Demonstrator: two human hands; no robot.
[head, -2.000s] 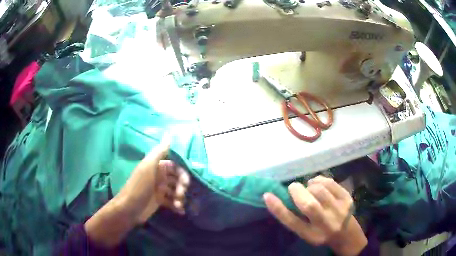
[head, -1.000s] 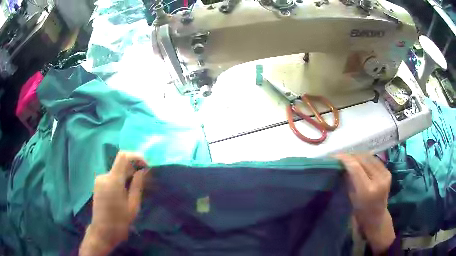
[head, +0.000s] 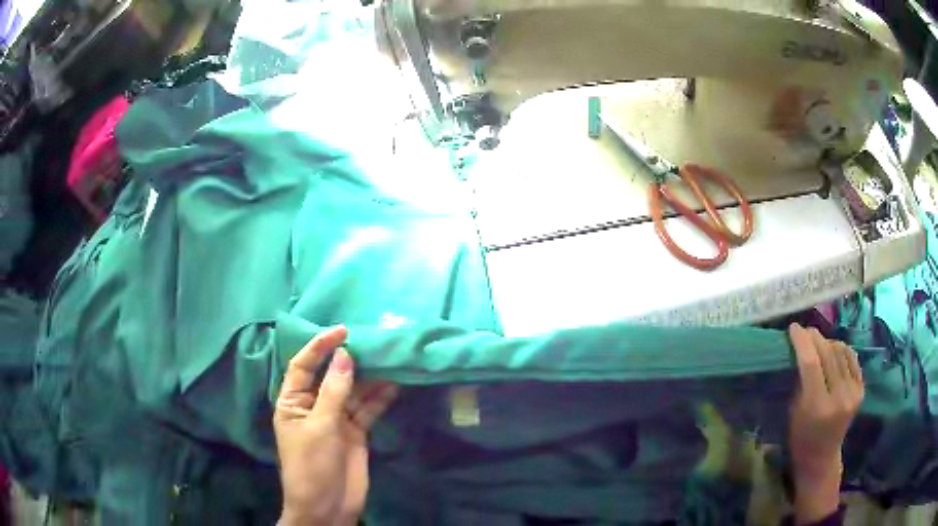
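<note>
A long narrow folded green band (head: 576, 352) stretches sideways between my two hands, in front of the machine bed. My left hand (head: 327, 421) pinches its left part between thumb and fingers. My right hand (head: 825, 396) grips its right end, fingers over the top edge. The green garment (head: 231, 247) spreads from the left of the machine bed down to my lap. A small pale yellow patch (head: 465, 406) shows on the darker cloth below the band, near my left hand.
The cream sewing machine (head: 658, 46) stands behind the pale bed (head: 576, 283). Scissors with orange-red handles (head: 710, 219) lie on the bed, beside a small upright green piece (head: 594, 117). A tray of metal bits (head: 893, 221) is at the right end. Pink cloth (head: 98, 154) lies far left.
The band is now turned so its folded face shows, pulled straight between both hands. Two seconds ago it sagged in a curve and my left hand was loosely open. The camera view has shifted.
</note>
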